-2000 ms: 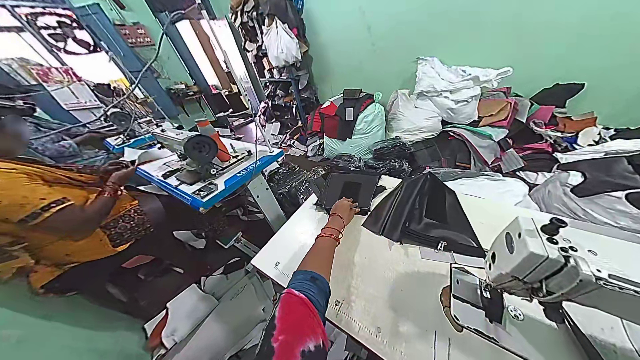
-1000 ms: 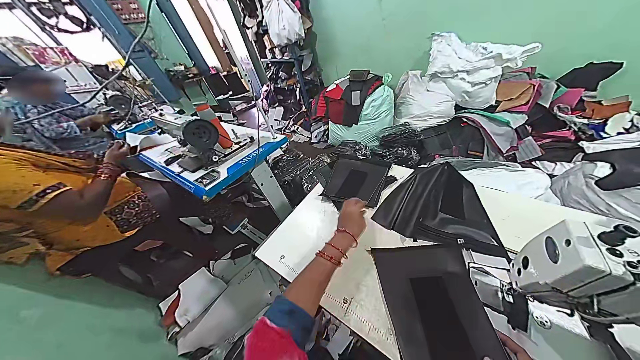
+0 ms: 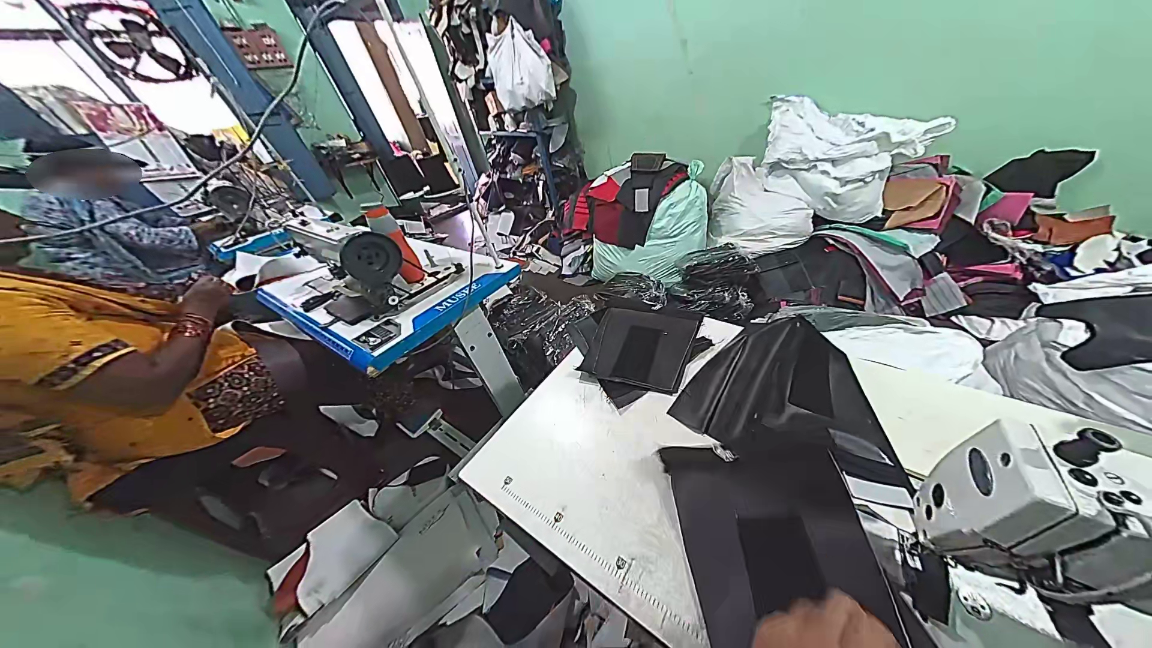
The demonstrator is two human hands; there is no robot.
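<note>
One of my hands [image 3: 826,623], blurred and cut off by the bottom edge, lies over the lower part of a black sheet panel [image 3: 720,504]. Whether it is my left or right hand, and whether its fingers grip the panel, cannot be told. My other hand is out of sight. The panel has a darker rectangle [image 3: 781,558] on it and lies on the white sewing table [image 3: 576,477]. Beyond it is a creased black sheet piece [image 3: 756,382]. A stack of smaller black pieces [image 3: 643,349] rests at the table's far left corner, with no hand on it.
A white sewing machine head [image 3: 1008,490] stands at the right. Bags and heaped material scraps [image 3: 1008,216] line the wall. At left, a person in yellow [image 3: 135,369] sits by another sewing machine [image 3: 360,256], with a second person behind. Offcuts [image 3: 387,558] lie below my table.
My left hand has left the stack of small black pieces, where both earlier frames show it. The large black panel, absent two seconds ago, came onto the table by one second ago, a hand at its right edge.
</note>
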